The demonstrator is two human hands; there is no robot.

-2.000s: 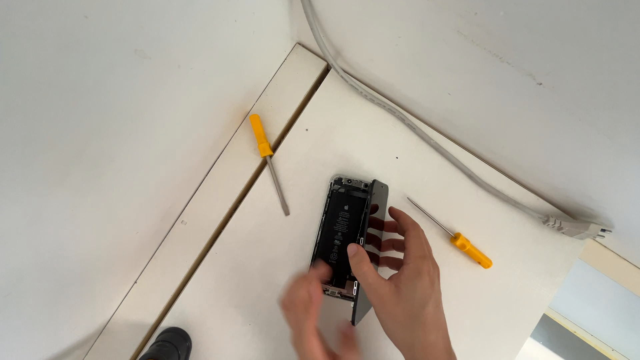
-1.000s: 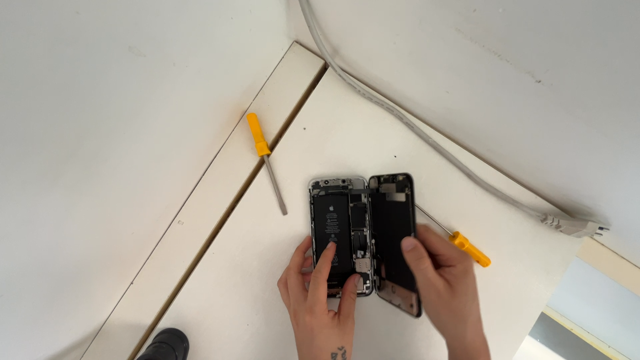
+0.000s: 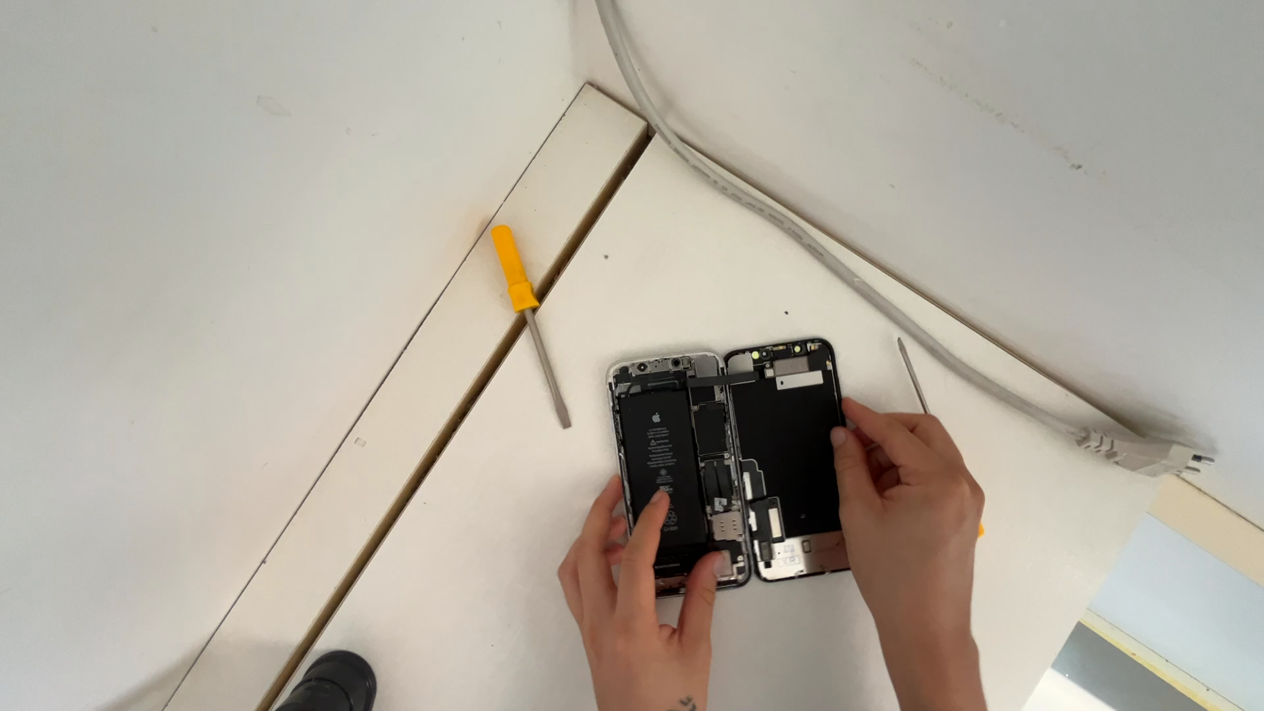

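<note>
An opened Apple smartphone lies on the white tabletop, its two halves side by side like a book. My left hand (image 3: 642, 592) grips the lower end of the phone's body (image 3: 711, 425), index fingertip on the black battery (image 3: 655, 444). My right hand (image 3: 913, 504) pinches the right edge of the display assembly (image 3: 795, 444), whose inner side faces up. A dark flex cable (image 3: 733, 379) bridges the halves near the top. A yellow-handled flathead screwdriver (image 3: 514, 272) lies to the upper left. Behind my right hand, a second screwdriver (image 3: 913, 375) is partly hidden.
A grey power cable (image 3: 790, 227) runs along the wall to a plug (image 3: 1145, 454) at the right. A long gap (image 3: 474, 380) divides the tabletop at the left. A black round object (image 3: 336, 681) is at the bottom left, partly out of view.
The display assembly has swung out to the right from a steep angle and now lies beside the body. My left hand, blurred near the lower end before, now holds the body.
</note>
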